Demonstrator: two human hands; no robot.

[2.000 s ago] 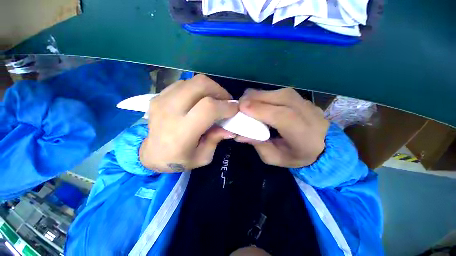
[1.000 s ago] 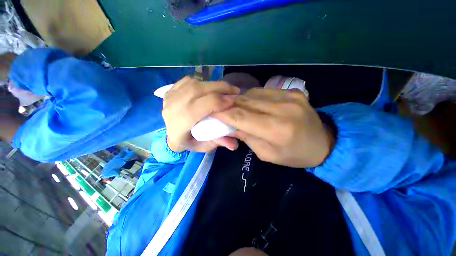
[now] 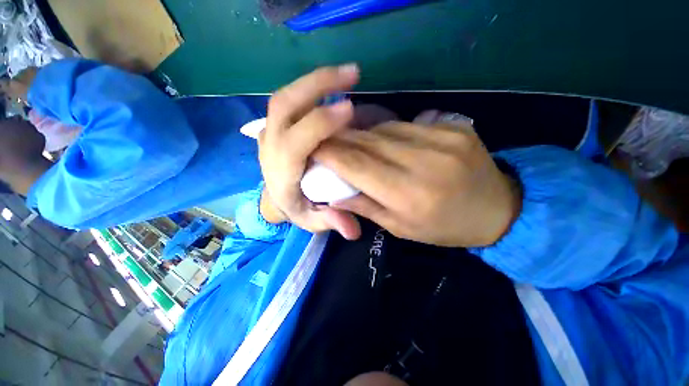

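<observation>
A white cat-ear piece (image 3: pixel 326 185) shows between my two hands in front of my chest. My left hand (image 3: pixel 302 147) is around its left side, with some fingers lifted and spread and the thumb below. My right hand (image 3: pixel 427 185) lies over the piece with its fingers across it. A white fitted ear point (image 3: pixel 254 128) sticks out left of my left hand. Pale pink-and-white headphone parts (image 3: pixel 446 118) show dimly behind my hands, at the bench edge. The headband is hidden under my hands.
The green bench (image 3: pixel 529 53) runs across the top. A parts tray with a blue edge (image 3: pixel 347 11) is cut off at the top. Brown cardboard (image 3: pixel 121 34) lies at the upper left. A neighbour's blue sleeve (image 3: pixel 128 151) is close on the left. Clear plastic bags (image 3: pixel 659 139) are at the right.
The view has swung, and the tray now shows only its edge. My left fingers have lifted and spread since a second ago. My right hand has moved over the white piece.
</observation>
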